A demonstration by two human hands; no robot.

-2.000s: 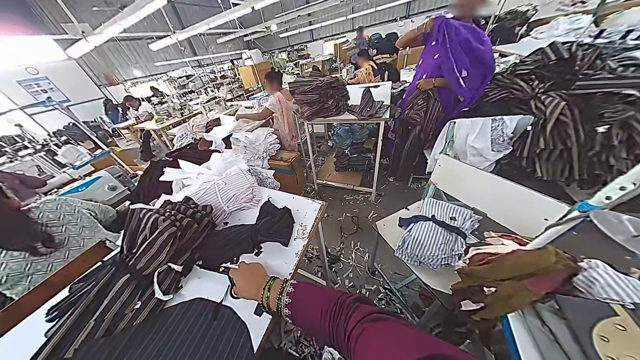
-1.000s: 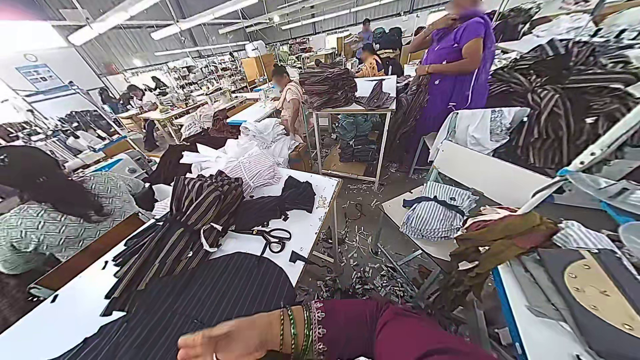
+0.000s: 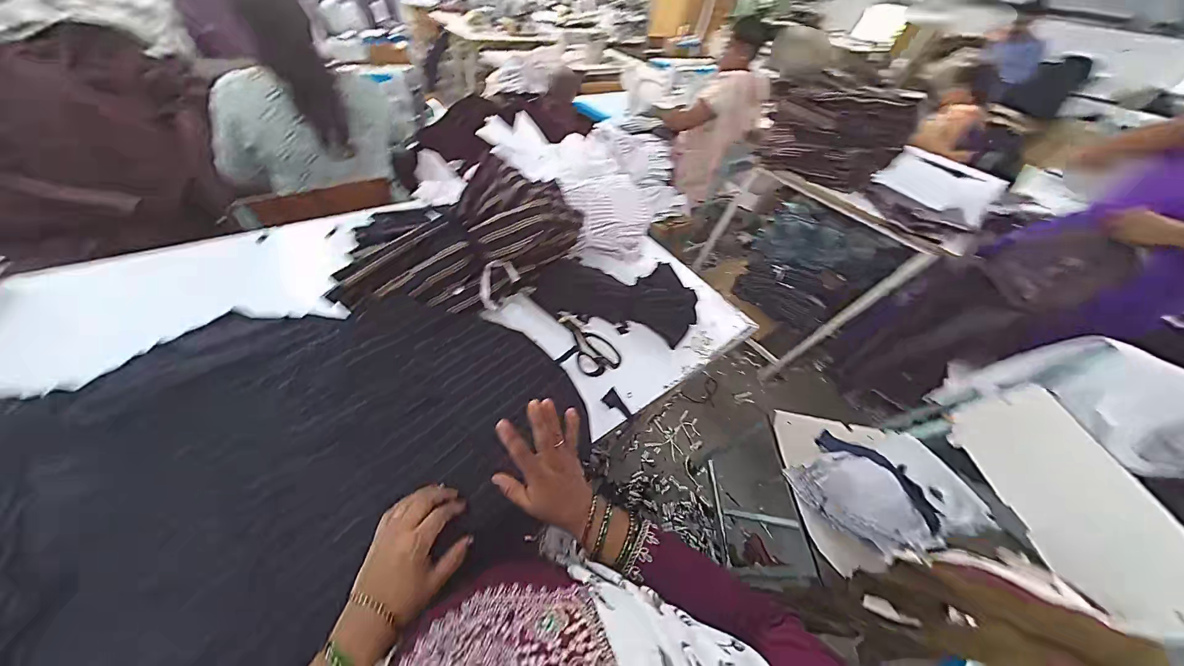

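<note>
A dark pinstriped fabric piece (image 3: 305, 444) lies spread over the white table (image 3: 157, 296) in front of me. Near its close edge, my left hand (image 3: 407, 546) rests on the cloth with fingers slightly bent. My right hand (image 3: 548, 467) is palm down at the fabric's right edge, fingers apart, holding nothing. Beyond it on the white tabletop lie black-handled scissors (image 3: 595, 353), with a small dark scrap (image 3: 615, 402) nearer the table edge. A brown striped fabric bundle (image 3: 472, 240) sits at the far side, beside a dark crumpled cloth (image 3: 629, 296) and white striped garments (image 3: 610, 194).
Fabric scraps litter the floor (image 3: 684, 444) right of the table. A stool-like board (image 3: 805, 444) holds a bundle of light cloth (image 3: 869, 499). A metal-framed table (image 3: 851, 314) stands beyond. A co-worker in purple (image 3: 1128, 250) is at the right; others sit farther back.
My left hand has come into view on the dark fabric. My right hand, seen low over the cloth a second ago, is now at its right edge. The view has swung left and down.
</note>
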